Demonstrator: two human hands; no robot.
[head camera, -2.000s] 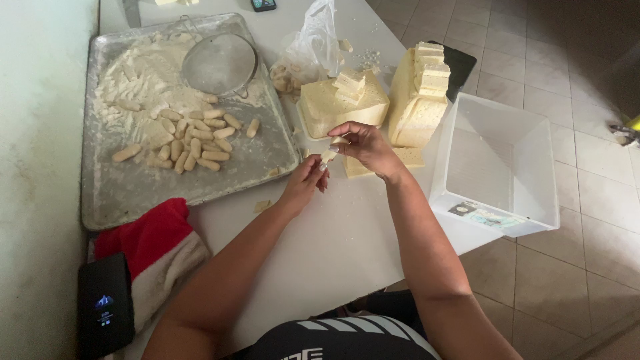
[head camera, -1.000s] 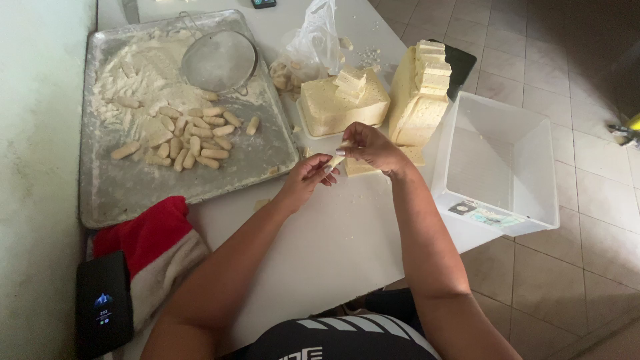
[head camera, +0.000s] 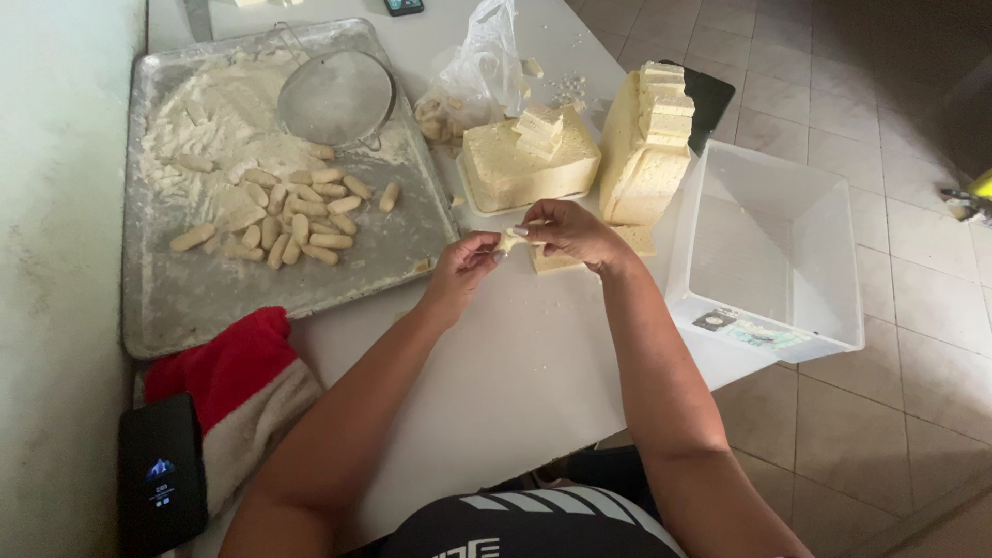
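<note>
My left hand (head camera: 468, 267) and my right hand (head camera: 572, 234) meet over the table, pinching a small pale dough-like piece (head camera: 510, 239) between their fingertips. Under and beyond my right hand lies a flat slab of what looks like pale cheese (head camera: 556, 260). A large block of the same pale food (head camera: 530, 172) stands behind my hands with cut pieces (head camera: 539, 129) on top. To its right a taller block (head camera: 645, 167) stands upright, topped by a row of slices (head camera: 666, 105). Floured finger-shaped dough pieces (head camera: 301, 226) lie on the metal tray at left.
The metal tray (head camera: 372, 288) also holds flour (head camera: 225, 116) and a round sieve (head camera: 335, 98). Behind the blocks is a clear plastic bag (head camera: 484, 66). A translucent bin (head camera: 775, 256) overhangs the right table edge. A red and white cloth (head camera: 232, 368) and a phone (head camera: 161, 473) lie at lower left.
My fingers have shifted slightly around the small pale piece; both hands stay close together in nearly the same place.
</note>
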